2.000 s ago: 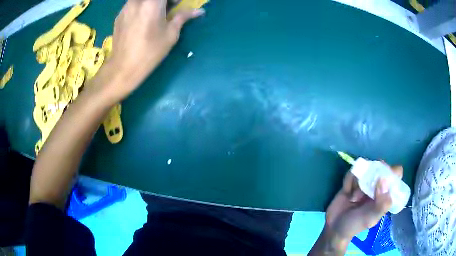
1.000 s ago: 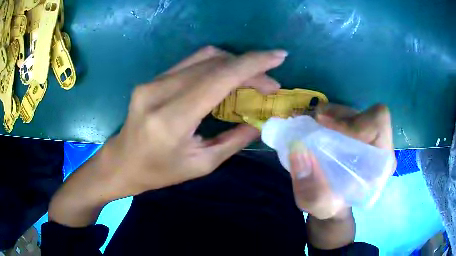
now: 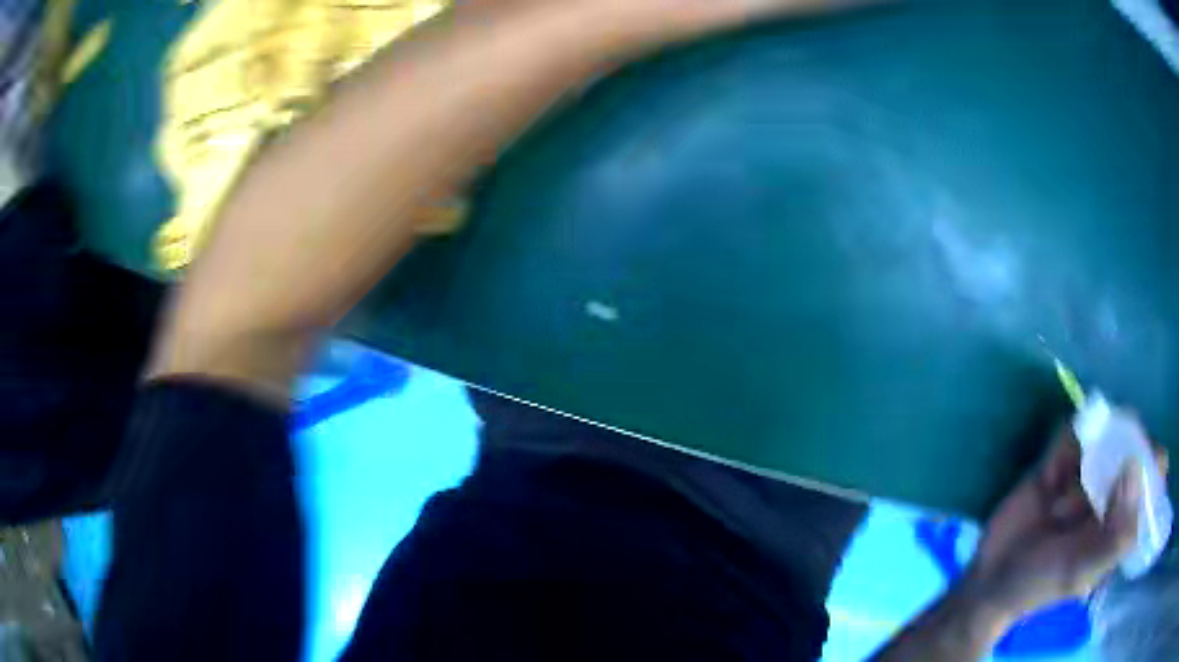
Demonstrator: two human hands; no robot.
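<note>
My right hand holds the translucent white glue bottle at the right, over the table's front edge. Its yellow-green needle tip points up and left. My left forearm reaches from the lower left across the table to the top edge. My left hand is cut off by the top of the picture, so its fingers and anything in them are hidden. The pile of yellow shells lies at the upper left, blurred and partly covered by the forearm.
The dark green table has a curved front edge. A small white scrap lies on it. A separate yellow piece is at the far upper left. Bright blue floor shows below.
The shell that was between both hands is out of view. My left arm has stretched up and away. My right hand has moved right with the bottle. The camera view has shifted and blurred.
</note>
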